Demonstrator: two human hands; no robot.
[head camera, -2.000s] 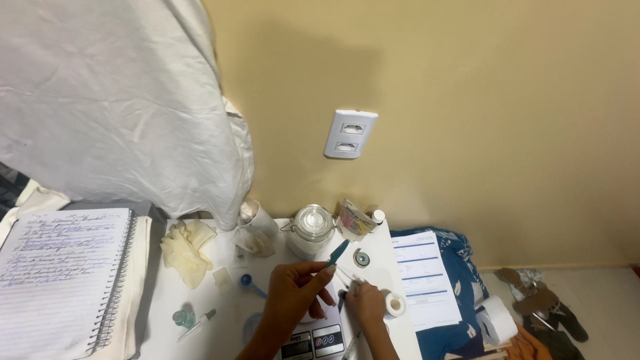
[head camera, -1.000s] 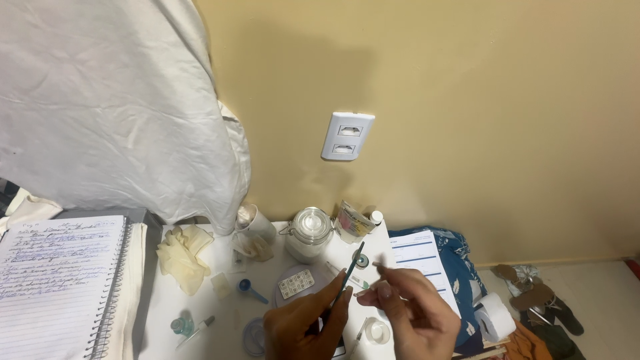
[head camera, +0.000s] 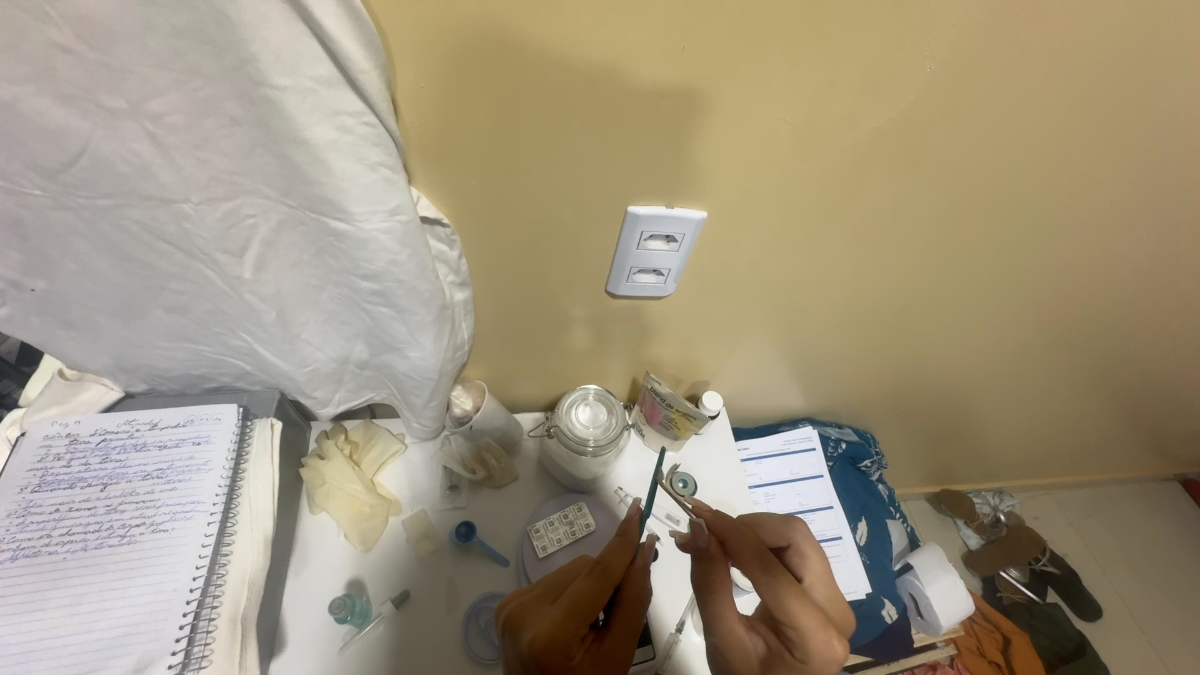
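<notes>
My left hand pinches a thin dark teal stick, tilted nearly upright, its exact kind unclear. Close beside it my right hand holds a thin, curved, brownish strip between thumb and fingers. Behind the hands sit a small round greenish item and a lidded glass clamp jar. Left of my left hand, a blister pack of tablets rests on a round lilac surface, with a blue measuring spoon farther left. A dark device beneath the hands is mostly hidden.
Pale latex gloves, a teal glass bottle and a dropper lie left on the white table. A handwritten spiral notebook is at far left. Behind stand a pouch and white cup. Printed sheets lie right.
My right hand has risen from the tabletop and now holds the curved strip beside the stick. The blister pack, out of sight two seconds ago, shows left of the hands.
</notes>
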